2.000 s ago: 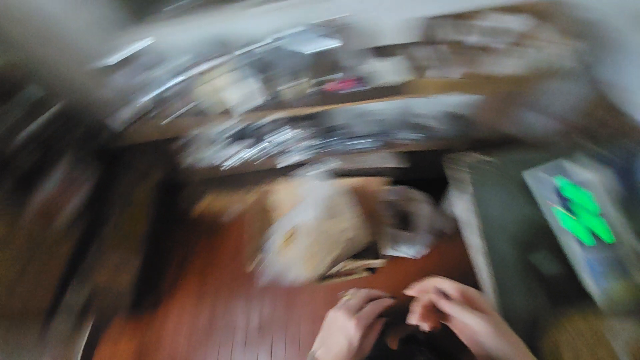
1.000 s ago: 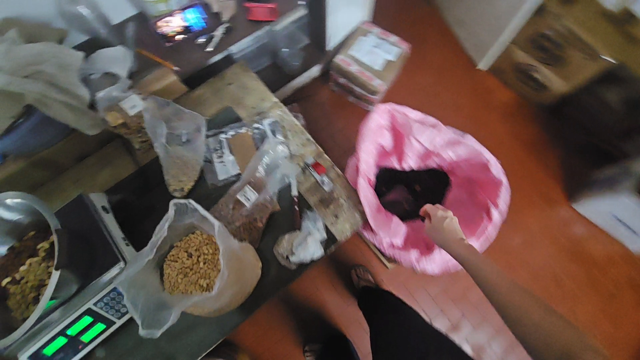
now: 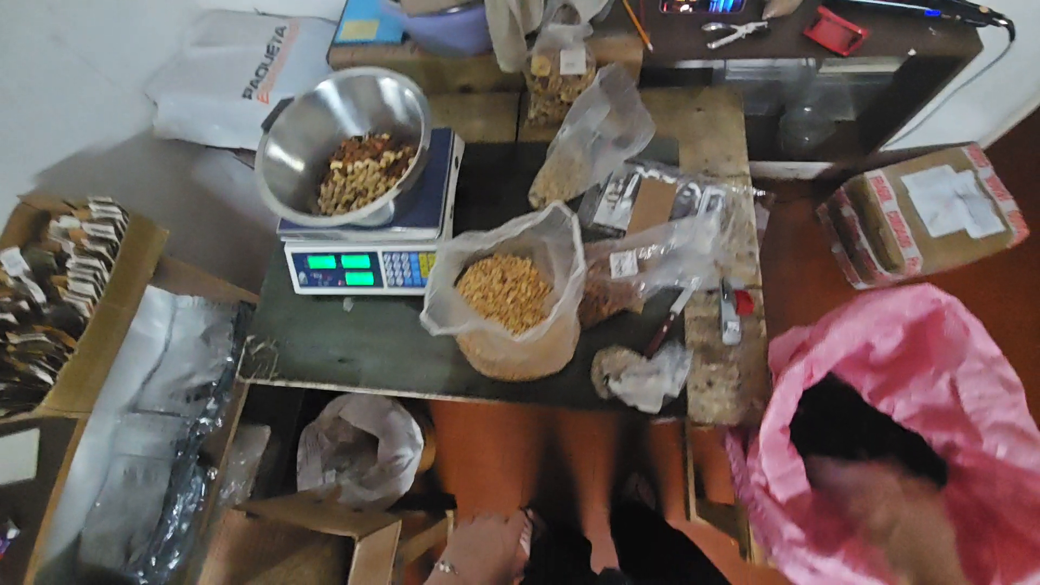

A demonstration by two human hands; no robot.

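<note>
Low in the frame, my left hand (image 3: 487, 540), with a bracelet at the wrist, is beside my dark trousers; its fingers are blurred. My right hand (image 3: 853, 483) is inside a large pink bag (image 3: 902, 325), against dark contents (image 3: 861, 426); blur hides its fingers. On the dark tabletop (image 3: 366, 345) stands a clear bag of chopped nuts (image 3: 505, 292), rolled open. Left of it a steel bowl (image 3: 280, 158) holding mixed nuts tilts on a digital scale (image 3: 406, 268) with lit green displays. A knife (image 3: 668, 325) lies beside a crumpled plastic bag (image 3: 650, 378).
A taped cardboard box (image 3: 877, 236) sits on the floor behind the pink bag. At left are a carton of packets (image 3: 122, 317) and silvery pouches (image 3: 154, 431). Below the table edge stands a lined bin (image 3: 361, 447). Pliers (image 3: 735, 32) lie on the back shelf.
The view has swung left, so the scale and bowl show fully. My right hand, at the dark contents of the pink bag a second ago, is still inside the bag.
</note>
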